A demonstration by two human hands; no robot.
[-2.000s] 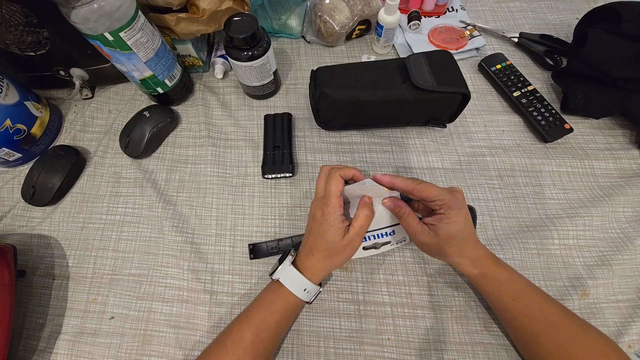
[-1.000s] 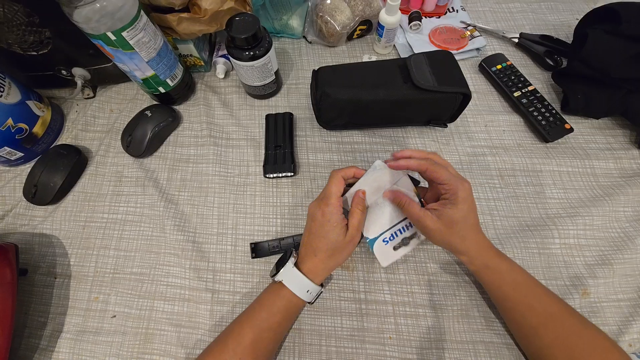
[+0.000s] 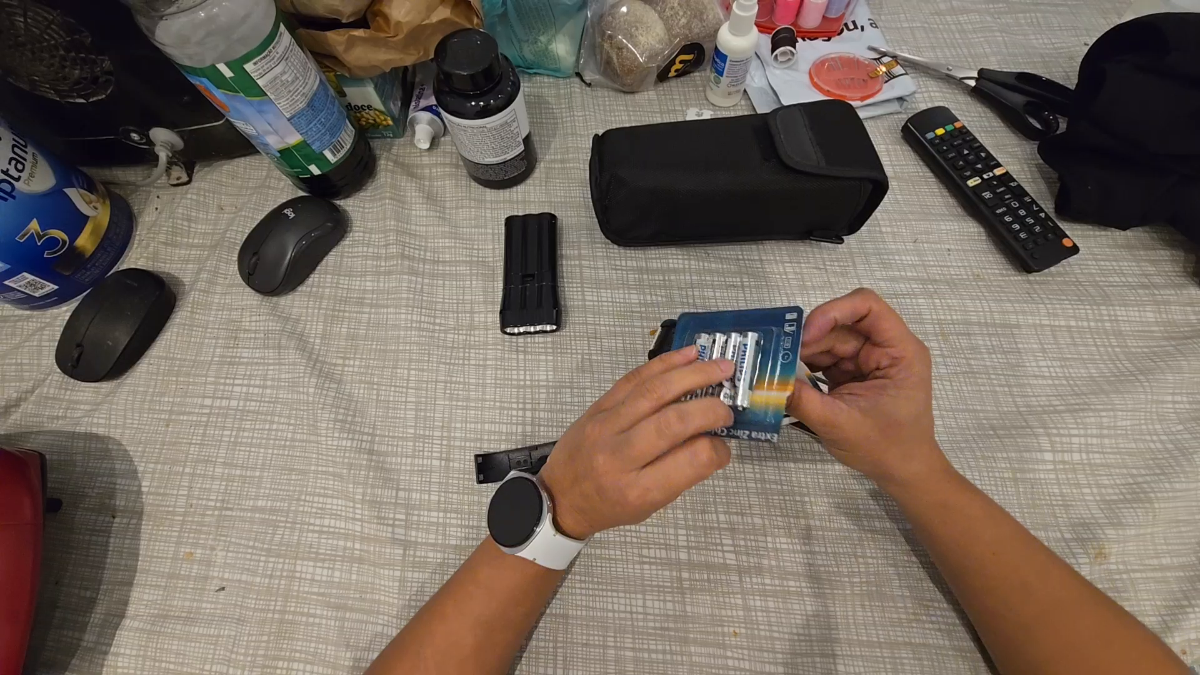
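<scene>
A blister pack of Philips batteries (image 3: 780, 375) is between my hands, its blue front with several batteries facing up. My left hand (image 3: 642, 436), wearing a white-strapped watch (image 3: 517, 511), lies over the pack with its fingers on the plastic. My right hand (image 3: 867, 384) pinches the pack's right side, where a pale edge of card shows; its fingertips are partly hidden. Beneath my left wrist a black plastic strip (image 3: 511, 462) sticks out on the cloth. The end of another black object (image 3: 664, 339) shows behind the pack. A small black flashlight (image 3: 531, 274) lies up and left of my hands.
A black fabric case (image 3: 731, 178) lies beyond my hands, with a remote control (image 3: 989, 187) and scissors (image 3: 994, 89) to its right. Two computer mice (image 3: 292, 244) rest at the left, near a large plastic bottle (image 3: 272, 94) and a dark bottle (image 3: 483, 112). A red object (image 3: 19, 553) stands at the left edge.
The battery pack has turned over, from its white printed back to its blue front with batteries. My left hand has moved from the pack's left edge onto its face.
</scene>
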